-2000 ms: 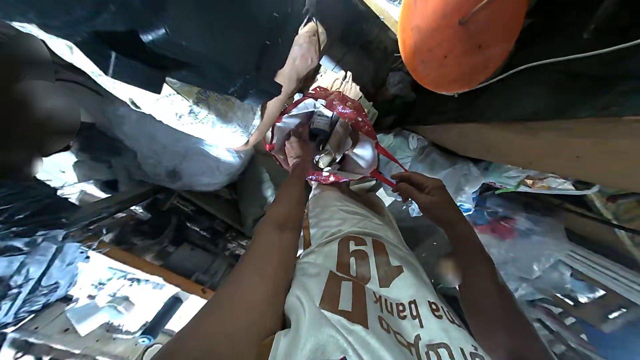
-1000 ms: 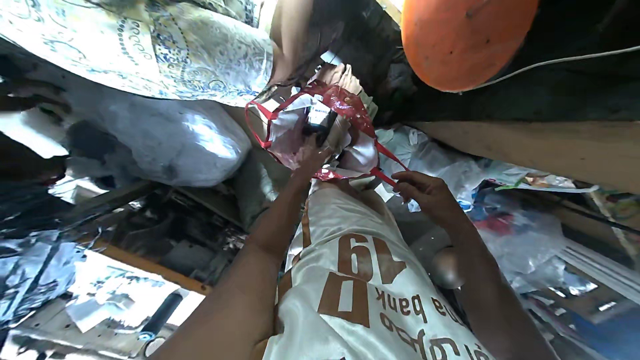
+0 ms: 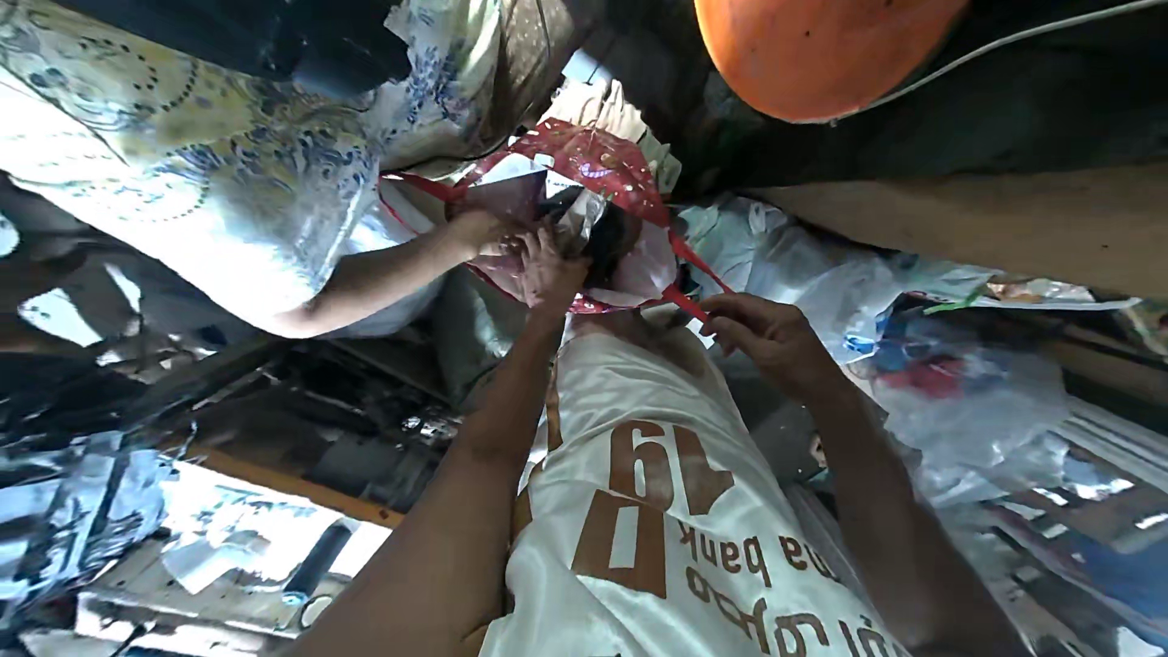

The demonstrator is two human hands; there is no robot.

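A red patterned bag [image 3: 598, 164] with a pale lining stands wide at its mouth in the upper middle. My left hand [image 3: 550, 272] is inside the mouth, beside a clear plastic wrapper [image 3: 582, 219] and a dark item; whether it grips anything cannot be told. My right hand [image 3: 757, 330] pinches the bag's red strap [image 3: 686, 303] at the right side. Another person's hand [image 3: 488, 235] reaches into the bag from the left and meets my left hand. The bottom of the bag's contents is hidden.
The other person's patterned clothing [image 3: 265, 155] fills the upper left. An orange rounded object [image 3: 826, 55] and a pale cord [image 3: 1022, 36] are at the top right. Clear plastic bags [image 3: 803, 265] lie right of the red bag, below a wooden beam [image 3: 1004, 219].
The other person has come in from the upper left, and that person's hand is now in the bag. My right hand stays on the strap; my left hand stays inside the bag.
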